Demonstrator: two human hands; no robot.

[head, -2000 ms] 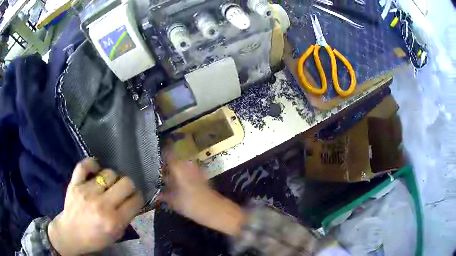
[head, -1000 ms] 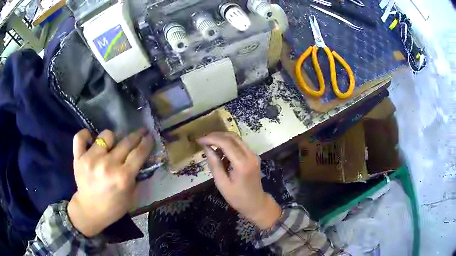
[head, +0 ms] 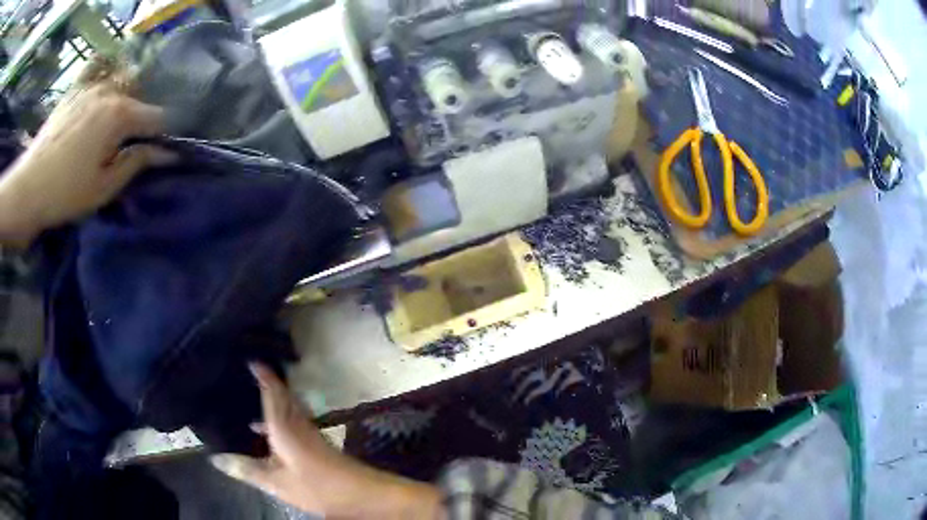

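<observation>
The dark navy garment (head: 193, 274) lies over the left part of the machine table, with a pale stitched edge and a grey inner face behind it. My left hand (head: 91, 152) grips the garment at its upper left. My right hand (head: 295, 447) is at the garment's lower right edge, fingers spread, thumb up; whether it touches the cloth is unclear. The overlock machine (head: 335, 81) stands behind, with white dials and a pale front cover (head: 498, 188). The cream tray recess (head: 407, 330) sits in the table edge.
Orange-handled scissors (head: 712, 183) and thin silver tools lie on the blue patterned mat (head: 803, 132). Dark lint (head: 590, 244) covers the table beside the recess. A cardboard box (head: 717, 355) and a green-rimmed crate (head: 854, 437) are below at the right.
The garment has been lifted and turned, its navy side now towards me. My left hand has moved up and left. My right hand has left the tray recess and moved left and down. The view has shifted.
</observation>
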